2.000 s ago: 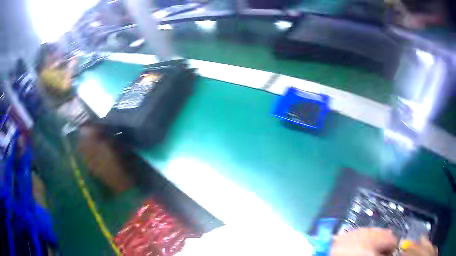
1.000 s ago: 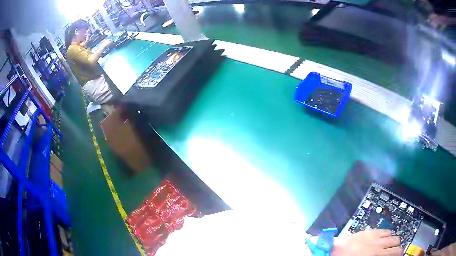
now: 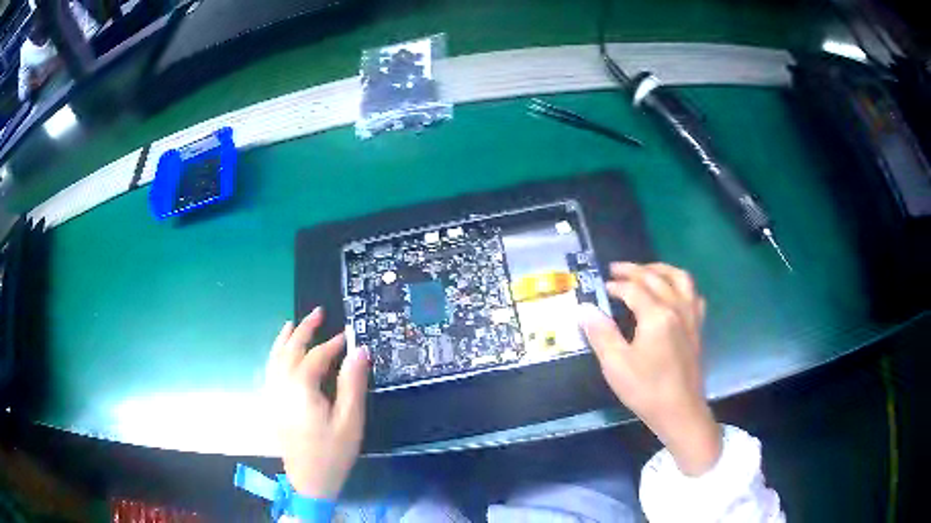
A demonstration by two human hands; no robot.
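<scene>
The silver-grey housing (image 3: 475, 376) lies on the black foam pad (image 3: 459, 414) in front of me. The main board (image 3: 464, 306), with a blue-teal square, sits inside its left and middle part. An orange flex cable (image 3: 543, 286) lies at the right side over bare metal. My left hand (image 3: 325, 403) is at the housing's lower left edge, thumb and fingertips against it. My right hand (image 3: 658, 352) holds the right edge, thumb at the inner side and fingers outside. A blue wrist strap (image 3: 306, 506) is on my left wrist.
A blue tray (image 3: 196, 182) of small dark pieces stands at the left. A clear zip bag (image 3: 401, 87) lies on the white strip (image 3: 296, 114). Tweezers (image 3: 587, 123) and an electric screwdriver (image 3: 704, 153) lie at the back right. Red bags (image 3: 153, 511) show at the lower left edge.
The view has swung right and down to the housing. My left hand was over the board and is now at the left edge; my right hand has come into full view at the right edge.
</scene>
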